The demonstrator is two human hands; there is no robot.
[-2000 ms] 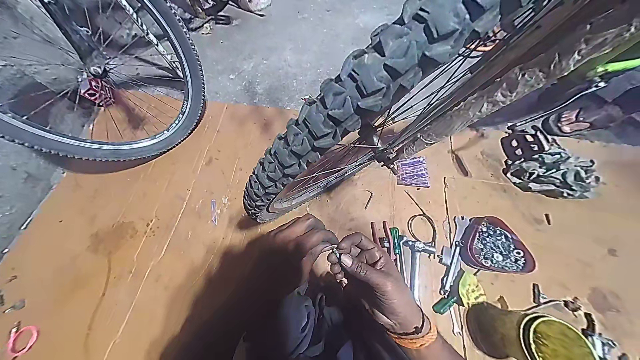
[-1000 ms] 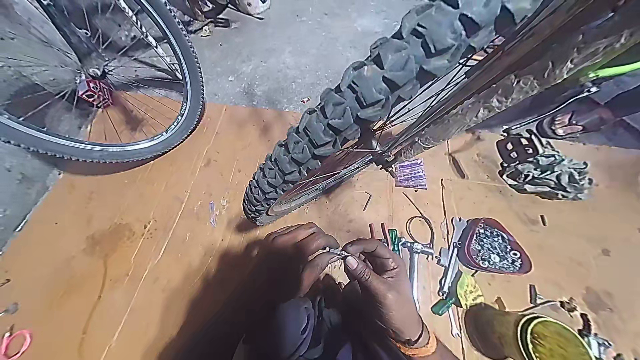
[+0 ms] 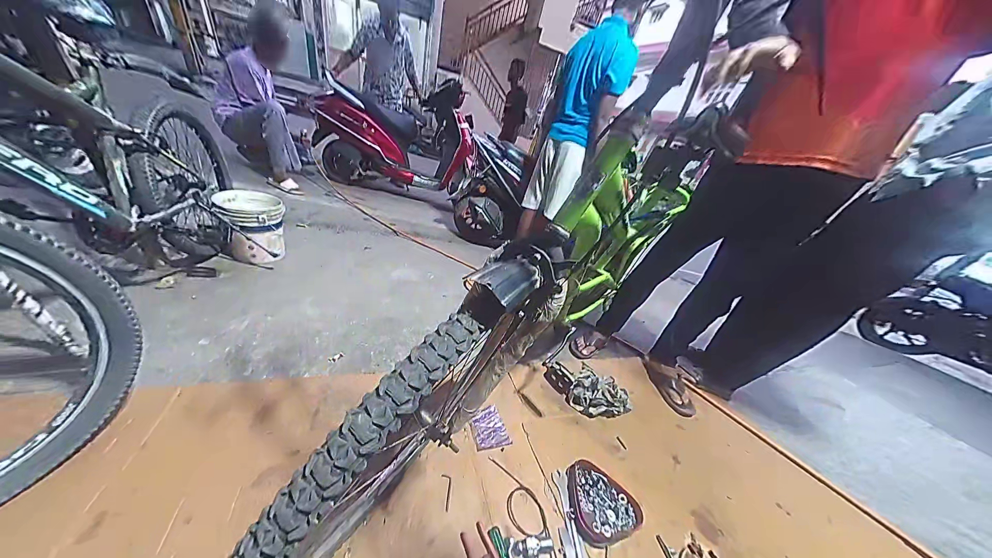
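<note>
Neither my left hand nor my right hand shows in the head view. A bicycle's knobby front tire runs from the bottom edge up to a dark mudguard; behind it is a green bicycle frame. To the wheel's right, a dark red tray holds many small nuts and washers. Beside the tray lie wrenches, a looped cable and a tool with a green handle, partly cut off below. A hex key and a purple packet lie nearer the wheel.
A crumpled grey cloth lies near the sandaled feet of a person in dark trousers. Another bicycle wheel stands at left, near a white bucket. Farther back are a red scooter, a person in blue and others.
The view has swung up toward the street. Both my hands, which were together on a small part below the tire in the earlier frames, are out of view.
</note>
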